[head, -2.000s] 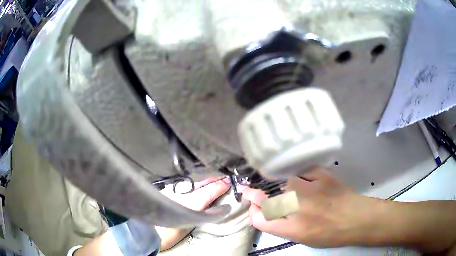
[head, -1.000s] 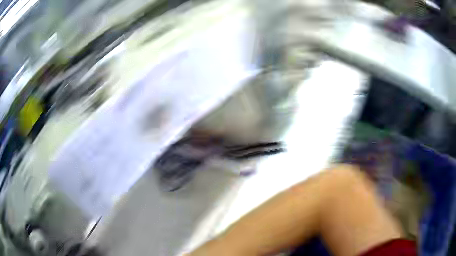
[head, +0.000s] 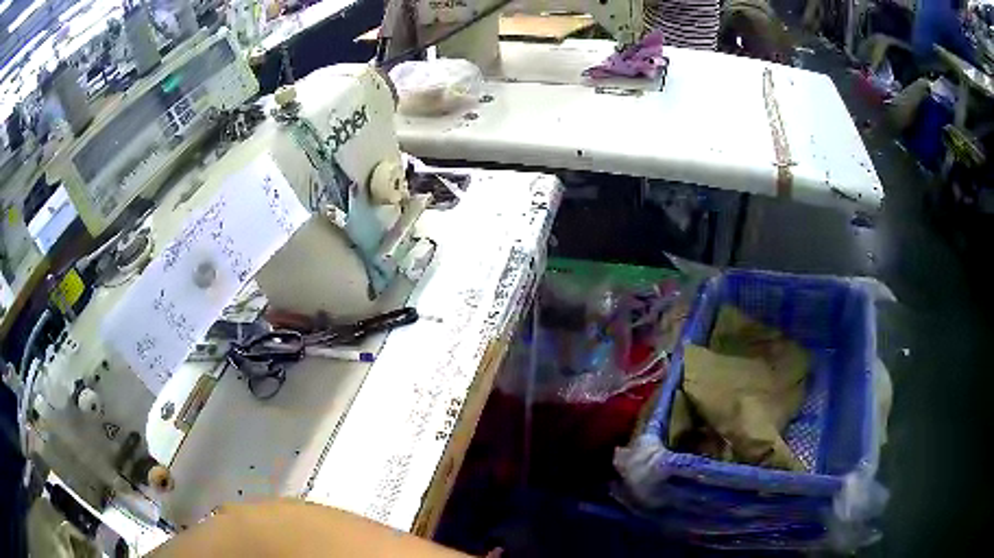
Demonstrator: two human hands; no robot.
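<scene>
Neither of my hands shows. A bare forearm, likely my right, crosses the bottom edge, and its hand is out of the picture. Nearest in front is the sewing machine (head: 256, 436) at the left. A handwritten white paper note (head: 207, 273) lies on its arm. Black-handled scissors (head: 262, 360) and a white pen with a blue-purple tip (head: 340, 353) lie beside the note. Khaki cloth (head: 741, 392) lies crumpled in a blue basket (head: 676, 471) at the right.
The white table edge (head: 463, 381) runs beside the basket. A clear bag with coloured and red cloth (head: 599, 354) is between them. Another white sewing table (head: 676, 120) stands behind, with pink cloth (head: 632, 60). A person in a striped top (head: 681, 22) is beyond it.
The view has swung right, away from the needle area, where both hands were on pale cloth. Both hands have left the picture. The basket and back table have come into clear view.
</scene>
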